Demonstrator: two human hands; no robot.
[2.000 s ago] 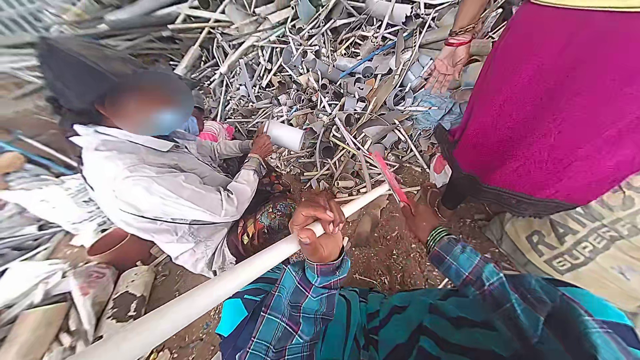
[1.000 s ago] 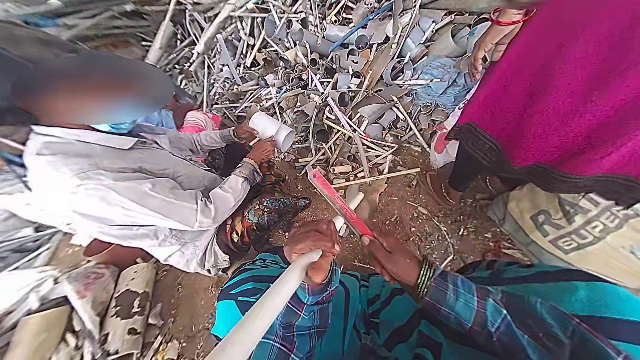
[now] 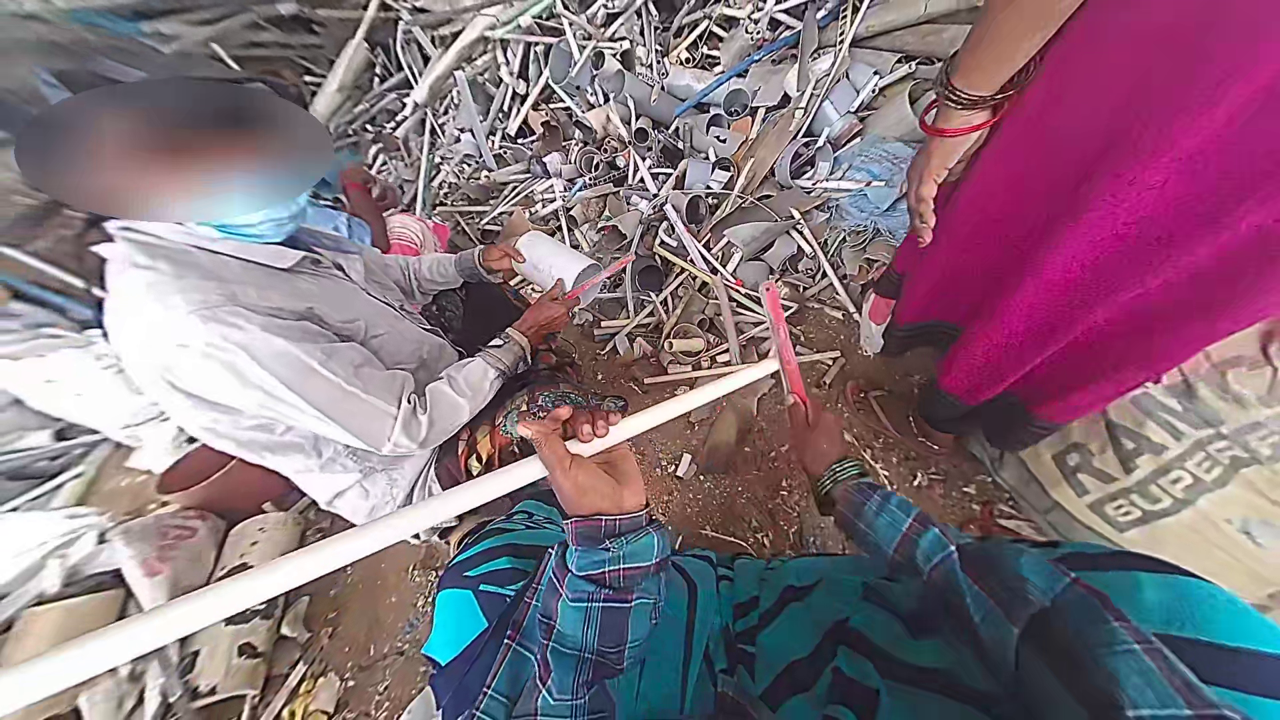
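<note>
A long white plastic pipe point(image 3: 400, 535) slants from the lower left up to the middle. It lies across my left hand point(image 3: 590, 460), whose palm is turned up and whose fingers are loosely bent beside it; how firmly they hold it cannot be told. My right hand point(image 3: 815, 435) is closed on the lower end of a narrow red tool point(image 3: 782, 335), perhaps a saw blade. The tool stands roughly upright, close by the pipe's far end; whether the two touch is unclear.
A heap of scrap pipes point(image 3: 640, 130) spreads ahead. At left sits a person in a white shirt point(image 3: 280, 350), holding a short wide pipe point(image 3: 550, 262) and a thin red tool point(image 3: 600, 277). Another person's hand point(image 3: 935, 180) hangs at right, above a printed sack point(image 3: 1160, 450).
My left hand has opened from a closed grip around the pipe. The red tool in my right hand has turned more upright. The seated person's red tool now shows at the short pipe.
</note>
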